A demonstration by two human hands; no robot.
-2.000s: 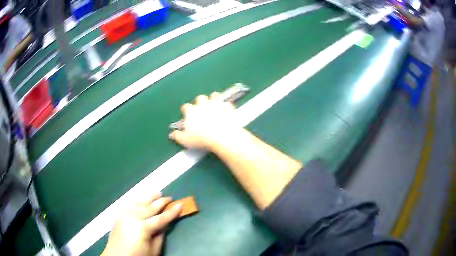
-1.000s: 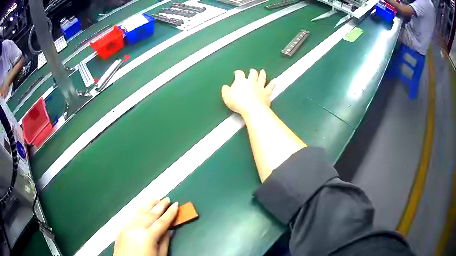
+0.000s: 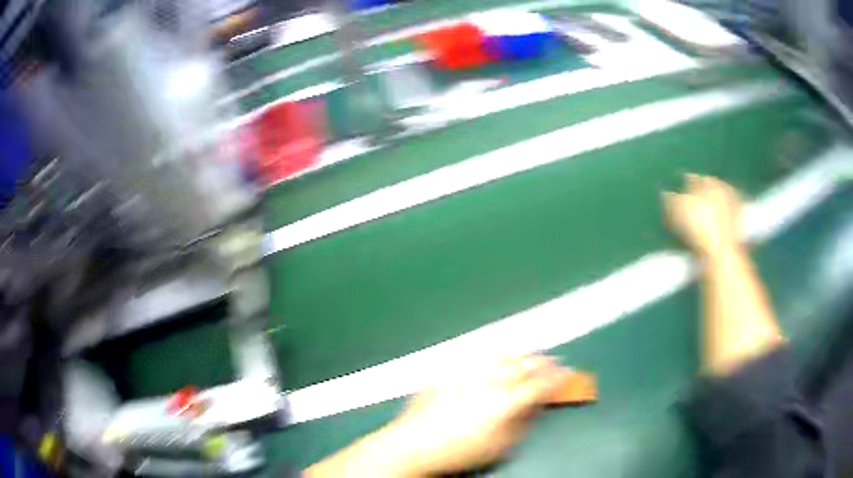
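Note:
The frame is strongly blurred. My left hand (image 3: 477, 411) is low in the centre, its fingertips closed on the orange-brown pressing block (image 3: 572, 387), which lies flat on the green bench surface (image 3: 468, 252). My right hand (image 3: 708, 213) is at the right, over the bench beside the nearer white strip. Its thumb side stands a little apart from the fingers, and nothing shows in it. A faint grey-brown smear (image 3: 795, 145) lies beyond my right hand; its form cannot be made out.
The machine's silver front frame (image 3: 253, 345) with a red button (image 3: 187, 401) is at the lower left. Red bins (image 3: 285, 140) and a blue bin (image 3: 524, 45) are on the far side. White strips (image 3: 486, 168) cross the bench.
The view has swung left, so the bench and both hands appear further right and the machine front has come into view. My right hand let go of the grey carrier fixture earlier. My left hand keeps the block.

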